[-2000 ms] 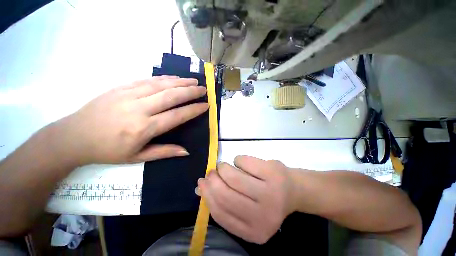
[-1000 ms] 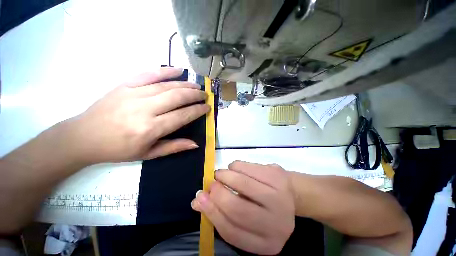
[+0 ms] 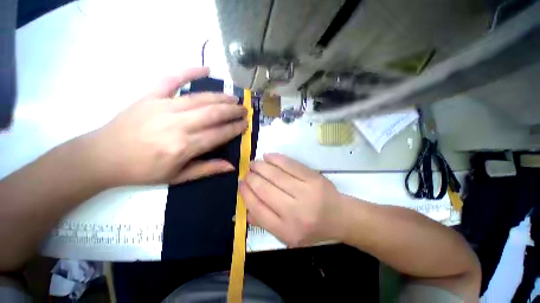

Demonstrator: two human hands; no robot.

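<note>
A black cut panel (image 3: 198, 222) lies lengthwise on the table, running up to the sewing machine head (image 3: 355, 35). A yellow strip (image 3: 238, 237) lies along the panel's right edge, from below the machine head down past the table's front edge. My left hand (image 3: 172, 133) lies flat on the black panel, fingers pointing right, with fingertips at the yellow strip. My right hand (image 3: 293, 201) pinches the yellow strip between thumb and fingers near the middle of the panel's length. The needle and presser foot are mostly hidden and blurred under the head.
Black-handled scissors (image 3: 431, 171) lie on the right. A white paper slip (image 3: 385, 127) and a cream ribbed knob (image 3: 335, 134) are right of the needle area. A printed ruler scale (image 3: 106, 234) runs along the front edge. Crumpled white material (image 3: 74, 278) is below left. Dark cloth is at far right.
My right hand has moved up along the yellow strip, toward the machine. My left hand stays on the panel in nearly the same place. The camera view has shifted slightly.
</note>
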